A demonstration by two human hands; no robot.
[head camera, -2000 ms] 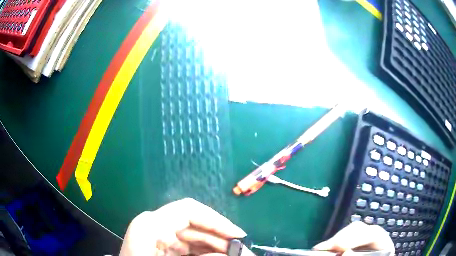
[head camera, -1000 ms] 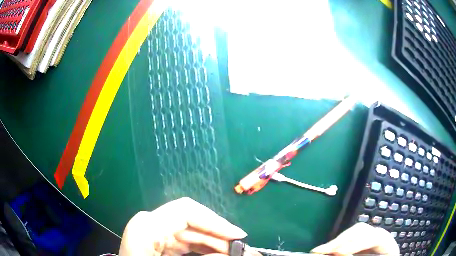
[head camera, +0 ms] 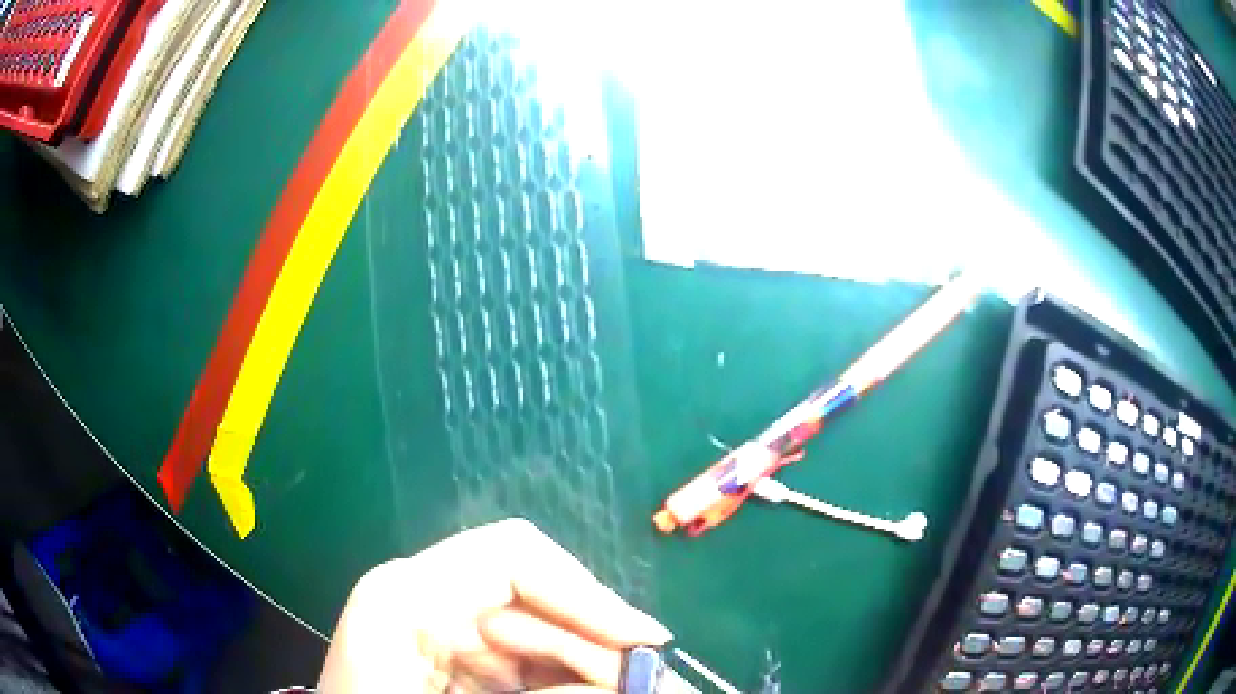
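Note:
My left hand (head camera: 481, 617) is at the bottom edge, cut off by it. Its thumb and finger pinch a small oblong component (head camera: 641, 670) with a grey face. A thin silver tool tip, which looks like tweezers (head camera: 702, 670), reaches the component from the right along the bottom edge. My right hand is out of the picture. A clear die-cut sheet (head camera: 515, 298) with rows of small oblong outlines lies on the green mat just beyond my left hand. A small dark tuft of film scraps (head camera: 771, 672) is at the bottom edge, right of the tool tip.
A patterned pen (head camera: 813, 414) and a white swab (head camera: 847, 515) lie in the middle. A black component tray (head camera: 1003, 407) is at right, a second (head camera: 1105, 149) beyond. A glaring white sheet (head camera: 786, 149), red tape (head camera: 278, 237), yellow tape (head camera: 305, 258), stacked papers and a red tray (head camera: 88, 82) lie farther off.
My right hand, earlier at the bottom right with the thin tool, has left the picture downward. My left hand still holds the component. The view has shifted slightly.

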